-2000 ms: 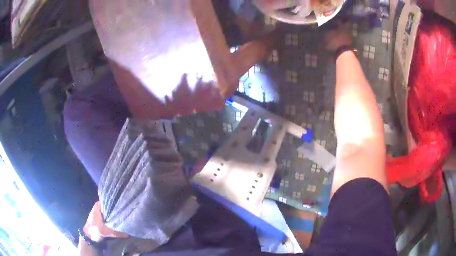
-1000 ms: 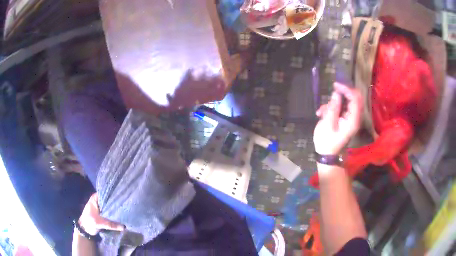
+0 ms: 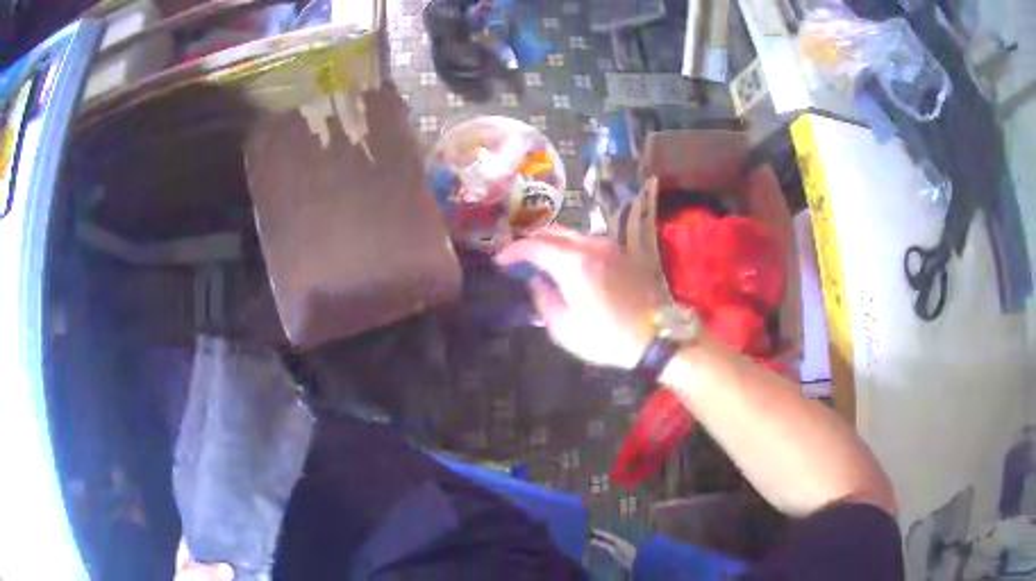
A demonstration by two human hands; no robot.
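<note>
A stack of grey cloth pieces (image 3: 239,454) hangs at the lower left beside my lap. My left hand (image 3: 205,570) is cut off by the bottom edge, with its fingers on the lower end of the stack. My right hand (image 3: 585,297) is stretched out over the floor, palm down and blurred, just below a round tub of coloured scraps (image 3: 495,182). A dark purple patch lies under its fingertips; I cannot tell whether the hand holds it.
A brown box (image 3: 352,227) stands left of the tub. A cardboard box (image 3: 699,159) with a red plastic bag (image 3: 727,267) stands to the right. A white table (image 3: 932,409) at the far right bears black-handled scissors (image 3: 929,278). A blue edge (image 3: 511,488) shows beside my lap.
The view has shifted, bringing the whole tub and the right table into sight. My right hand has turned from palm up to palm down and moved beside the tub. The grey stack shows lower and further left.
</note>
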